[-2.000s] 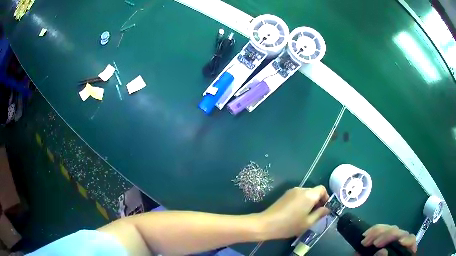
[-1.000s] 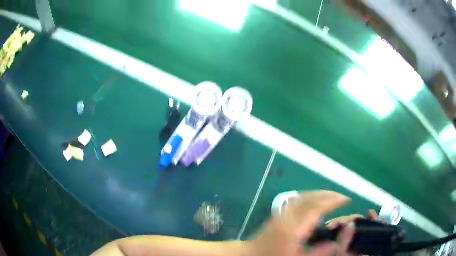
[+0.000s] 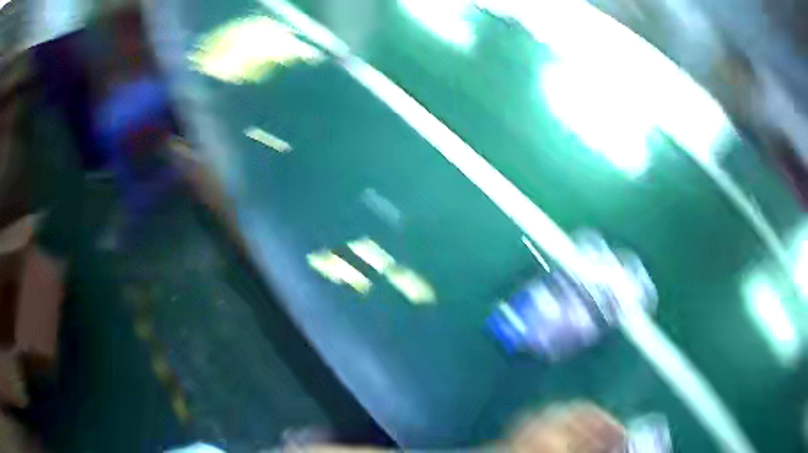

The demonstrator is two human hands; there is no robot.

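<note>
The frame is strongly blurred. My left hand (image 3: 567,428) is cut off by the bottom edge, with part of the forearm to its left. A white piece (image 3: 649,433), perhaps a fan unit, shows right beside the hand; whether the hand grips it cannot be told. My right hand and the black screwdriver are not in view. The half-assembled fan units (image 3: 567,305) are smeared together at the pale rail, their white heads on the rail side and a blue battery cell (image 3: 507,327) at the handle end.
Cream pads (image 3: 410,285) lie on the green tabletop (image 3: 443,372). A yellow heap (image 3: 252,51) is at the far end, with a small pale strip (image 3: 268,139) nearer. The pale rail (image 3: 478,181) edges the belt. Blue and brown objects (image 3: 137,119) stand beyond the table's left edge.
The view has swung left, so the table items sit further right and the fan units lower. My left hand is lower in the frame. My right hand and the screwdriver have left the picture.
</note>
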